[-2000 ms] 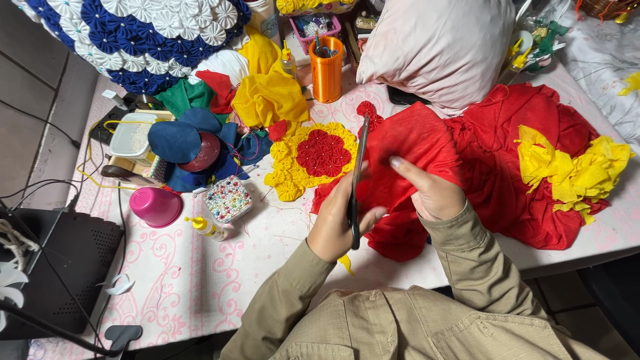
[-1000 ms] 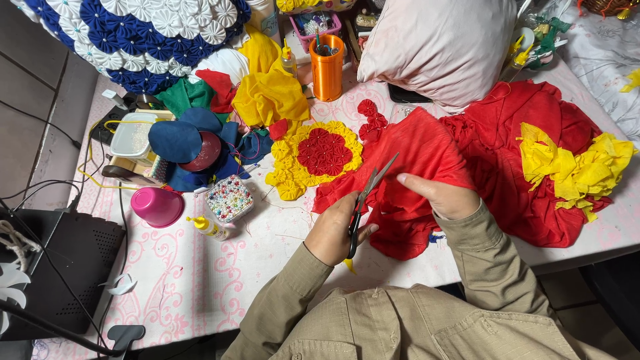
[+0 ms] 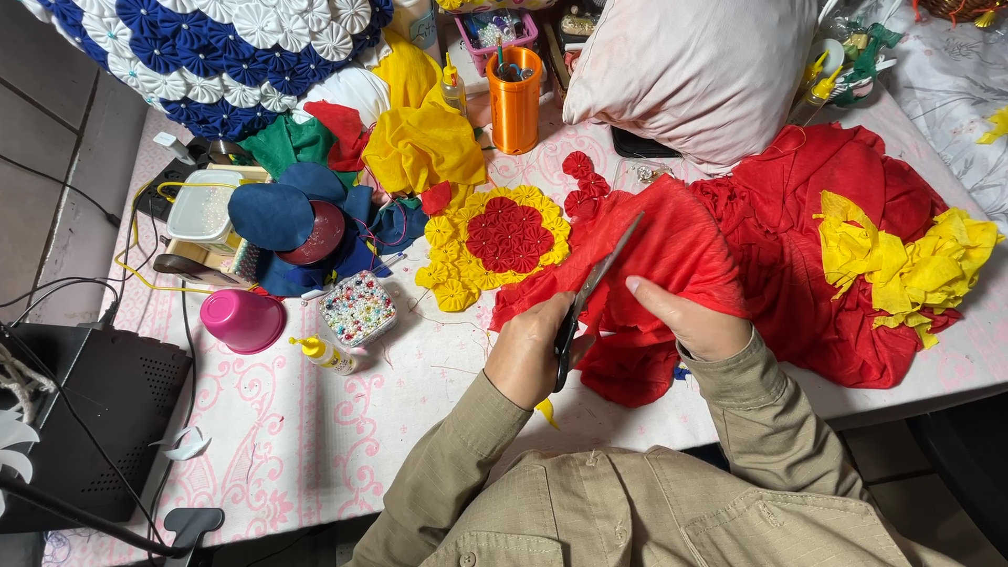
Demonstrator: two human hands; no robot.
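Black-handled scissors (image 3: pixel 587 295) are held in my left hand (image 3: pixel 531 346), blades pointing up and to the right across red fabric. My right hand (image 3: pixel 697 315) grips a raised piece of red fabric (image 3: pixel 669 236), its thumb on top and its fingers partly hidden by the cloth. The scissor blades look closed or nearly so. Beyond my left hand lies a yellow and red piece of gathered fabric rosettes (image 3: pixel 510 235). Small red rosettes (image 3: pixel 587 189) lie just above the red cloth. To the right, more red fabric (image 3: pixel 827 315) is heaped with crumpled yellow fabric strips (image 3: pixel 906 256) on it.
Left of the rosettes stand a tub of mixed beads (image 3: pixel 358 309), a yellow-capped bottle (image 3: pixel 324 354) and a pink cup (image 3: pixel 242 321). Behind are an orange holder (image 3: pixel 513 102), yellow cloth (image 3: pixel 425 150) and a pale cushion (image 3: pixel 693 71). A black perforated box (image 3: pixel 94 417) is at the left edge.
The scissors have tilted from nearly upright to a rightward slant, and their blades, apart one second ago, have come together. The held red fabric has shifted and spread under them.
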